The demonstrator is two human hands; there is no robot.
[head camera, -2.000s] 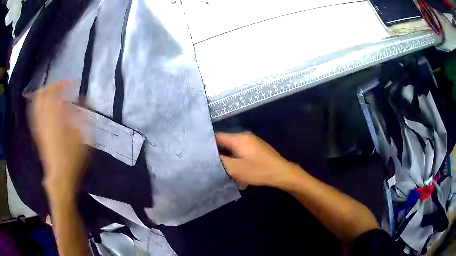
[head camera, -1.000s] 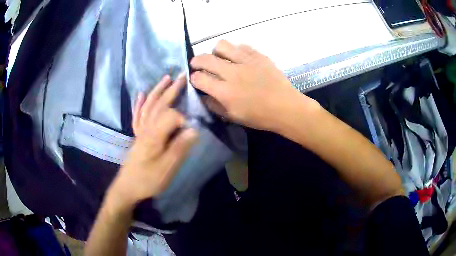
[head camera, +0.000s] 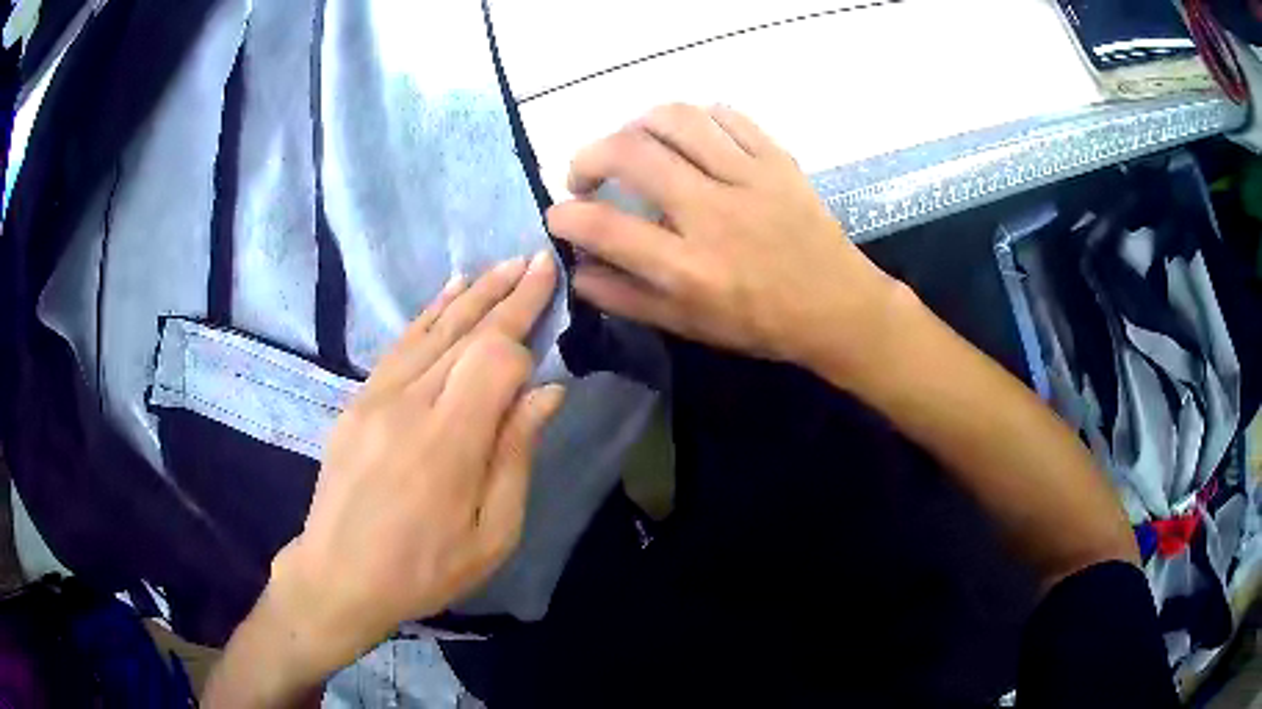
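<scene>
A large garment panel (head camera: 415, 153), pale grey with dark strips and dark borders, lies over the left part of the white table and hangs over its front edge. My left hand (head camera: 415, 471) lies flat on the panel, fingers together near its right edge. My right hand (head camera: 706, 229) is at that edge with curled fingers, its fingertips at the narrow dark border; the fingers hide whether the cloth is pinched. A short grey welt piece (head camera: 249, 388) with a dark edge sits in the panel, its right end hidden behind my left hand.
A silver ruler tape (head camera: 1024, 166) runs along the front edge of the white table (head camera: 830, 83). A bundle of grey and black pieces (head camera: 1163, 360), tied with red and blue, hangs at right. A dark rectangle (head camera: 1128, 28) lies at the top right beside red handles (head camera: 1215, 49).
My left hand came from the far left onto the panel's right edge. My right hand moved up from below the ruler to that edge. The panel has shifted slightly left since a second ago.
</scene>
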